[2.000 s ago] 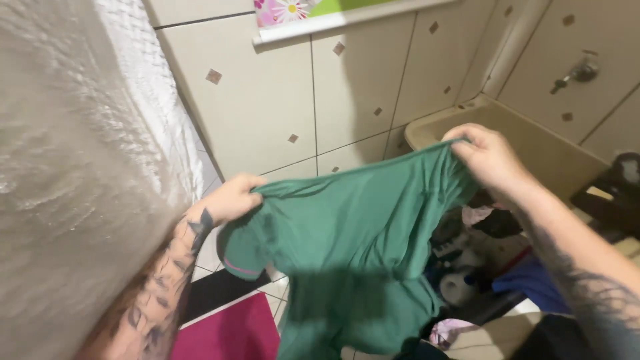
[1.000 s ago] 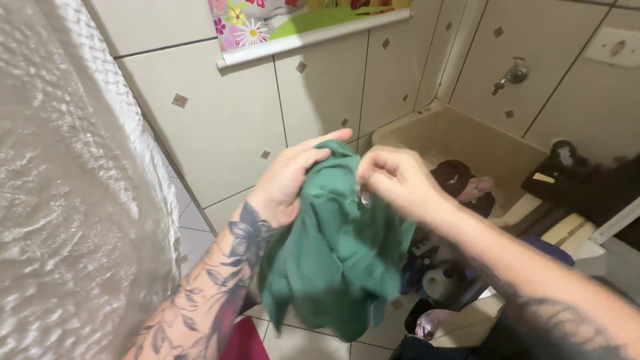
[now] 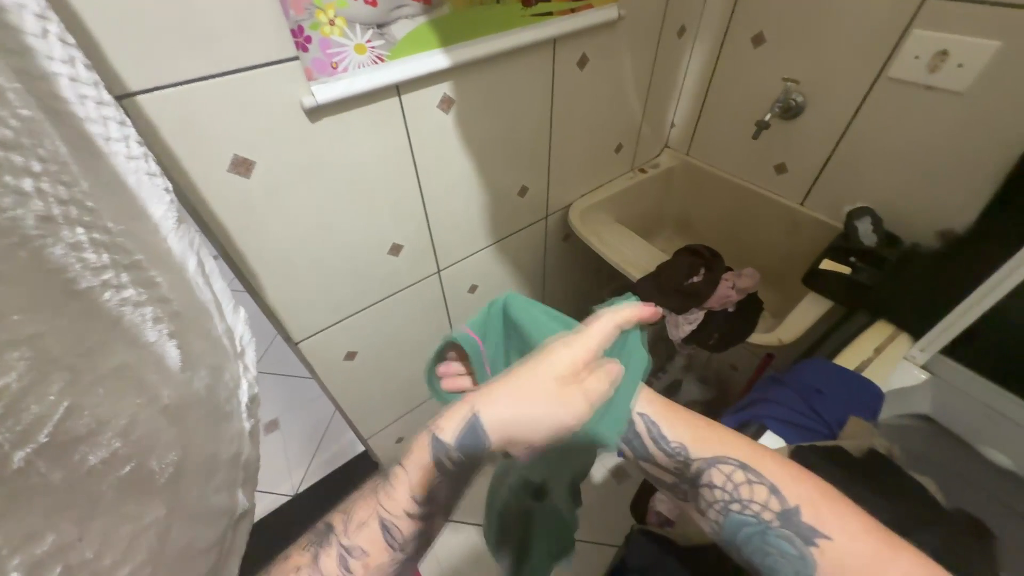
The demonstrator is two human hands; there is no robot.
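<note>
A green cloth garment [image 3: 532,508] with a pink line near one opening hangs bunched up in the middle of the view. My left hand [image 3: 552,384] lies across the outside of the cloth, its index finger stretched to the right and its other fingers curled at the fabric. The right forearm runs into the garment, and the fingertips of my right hand [image 3: 456,374] show at the opening on the left. The rest of that hand is hidden by the cloth and by my left hand.
A beige laundry sink [image 3: 616,240] stands at the back right, dark and pink clothes [image 3: 692,280] over its front edge. A wall tap [image 3: 780,108] is above. Blue cloth [image 3: 808,400] and dark fabric [image 3: 896,496] lie at the right. A whitish textured sheet [image 3: 112,320] fills the left side.
Two seconds ago both hands held the green garment spread wide; a second ago it was gathered between them. Now my right hand is inside it, with fingertips out at the opening.
</note>
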